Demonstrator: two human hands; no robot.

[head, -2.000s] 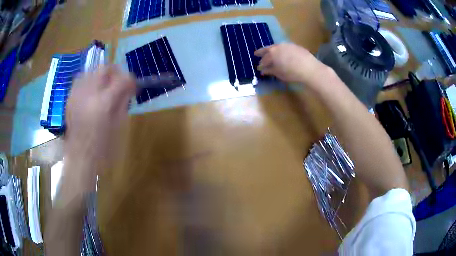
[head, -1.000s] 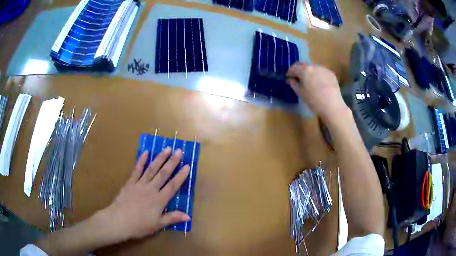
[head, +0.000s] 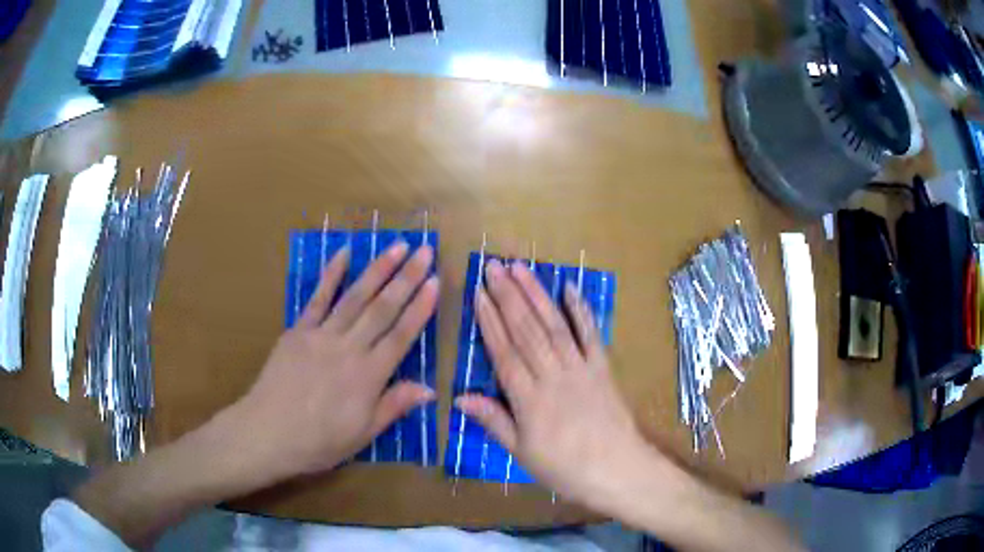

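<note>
Two blue cell pieces with silver lines lie side by side on the tabletop, a narrow gap between them. My left hand (head: 345,367) lies flat, fingers spread, on the left blue piece (head: 311,259). My right hand (head: 550,377) lies flat, fingers apart, on the right blue piece (head: 466,437), which sits slightly tilted. Thin ribbon ends stick out past the top edges of both pieces and past the bottom edge of the right one. The hands hide the middle of each piece.
A long ribbon pile (head: 130,302) and white strips (head: 81,280) lie at left. A short ribbon pile (head: 718,323), a white strip (head: 801,345), an iron stand (head: 862,323) and a black station (head: 933,291) are at right. Dark cells (head: 610,43), a blue stack (head: 151,43) and a grey round device (head: 788,140) are behind.
My right hand has come from the back right cell stack to the front, where a second blue piece now lies under it. My left hand stays on its piece. The view has shifted.
</note>
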